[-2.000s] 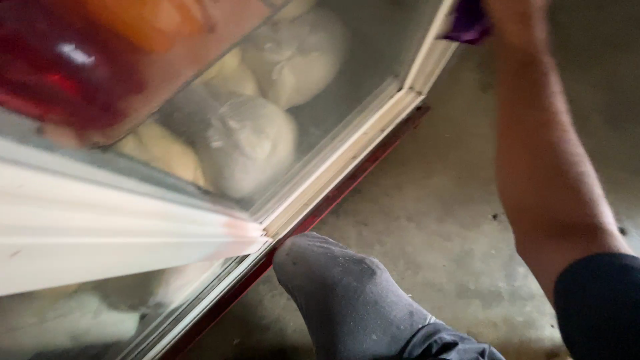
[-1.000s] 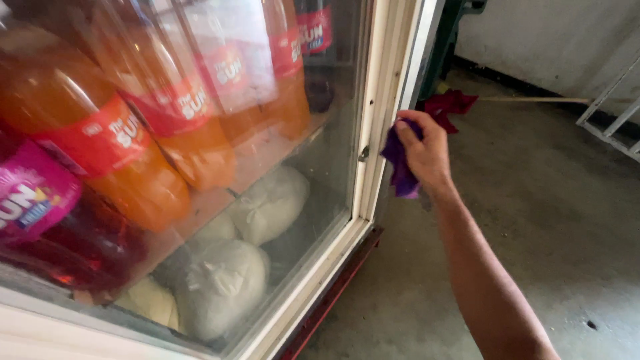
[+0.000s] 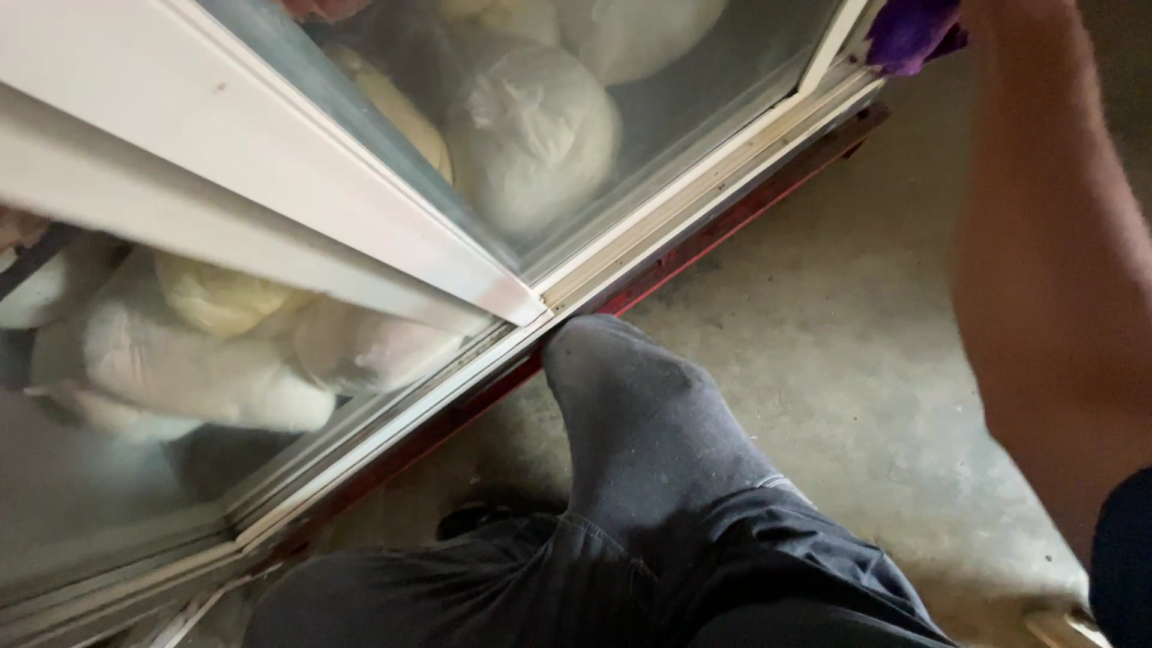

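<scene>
My right forearm (image 3: 1048, 234) reaches up the right side of the head view. Only the edge of my right hand (image 3: 1008, 13) shows at the top border, against a purple cloth (image 3: 913, 36) that it holds; my fingers are hidden or cut off. In the picture the cloth overlaps the end of the cream-white frame (image 3: 720, 180) of a glass-fronted cabinet; whether it touches the frame cannot be told. Behind the glass lie tied, pale plastic bags (image 3: 540, 135), and more filled bags (image 3: 207, 360) lie behind the left pane. My left hand is not in view.
A wide white upright (image 3: 360, 198) parts the two glass panes. A dark red base rail (image 3: 684, 261) runs along the cabinet's foot. My foot in a grey sock (image 3: 639, 405) is by the rail, over the concrete floor (image 3: 837, 315). My dark trousers fill the lower middle.
The view has swung steeply downward since one second ago, so the drink bottles have left it and my foot shows. The purple cloth is still at my right hand.
</scene>
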